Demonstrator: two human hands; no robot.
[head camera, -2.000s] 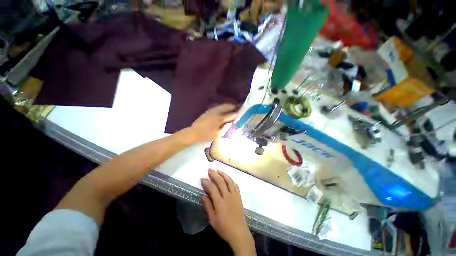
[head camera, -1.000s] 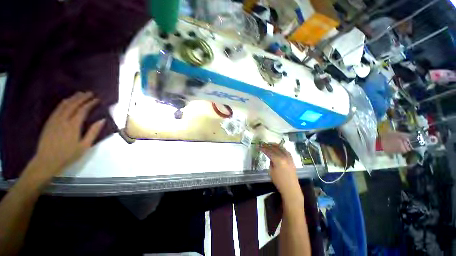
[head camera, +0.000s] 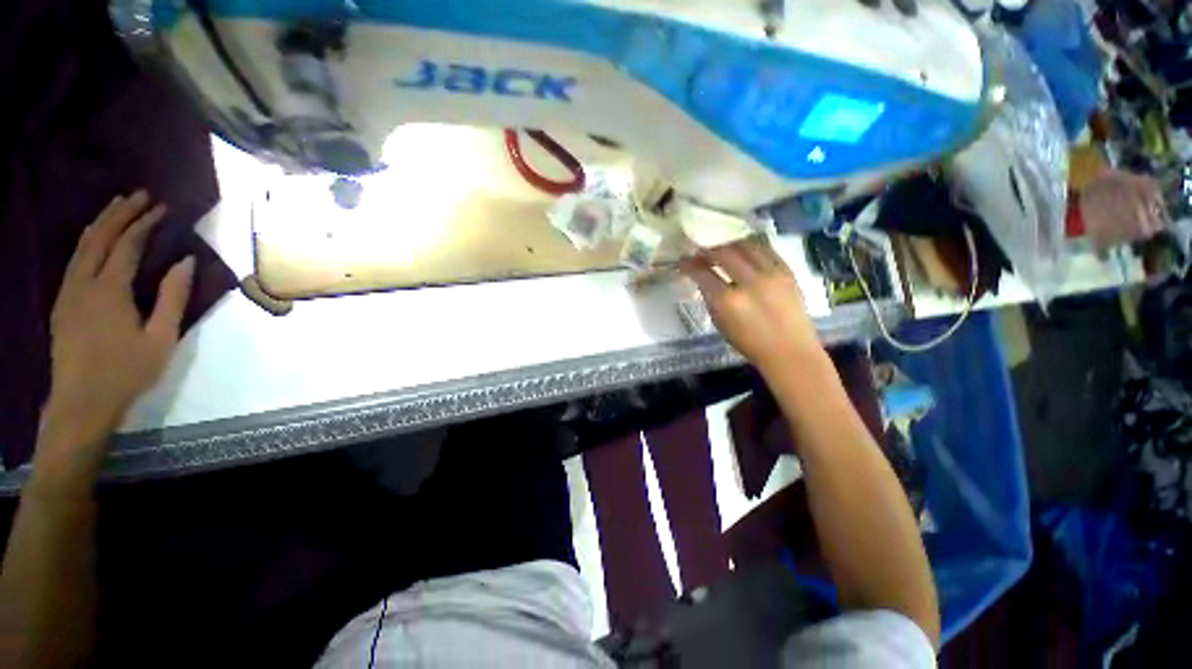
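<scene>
My left hand (head camera: 107, 314) lies flat with fingers spread on the dark maroon cloth (head camera: 59, 170) at the left of the table. My right hand (head camera: 758, 307) is at the right end of the beige machine bed (head camera: 431, 248), fingers bent down beside small white labels (head camera: 604, 216); what is under its fingertips is hidden or too small to tell. The white and blue JACK machine head (head camera: 523, 65) stands above, its lamp glaring near the needle area. A red loop (head camera: 543, 162) lies on the bed by the labels.
The grey ruler strip (head camera: 431, 399) runs along the front edge. Maroon strips (head camera: 634, 523) and white pieces hang below it. A blue plastic scrap basket (head camera: 980, 484) is at the right. Another person's hand (head camera: 1118, 209) shows at the far right.
My left hand has moved from near the needle onto the maroon cloth. My right hand has moved right along the table to beside the labels. The view has shifted right and closer.
</scene>
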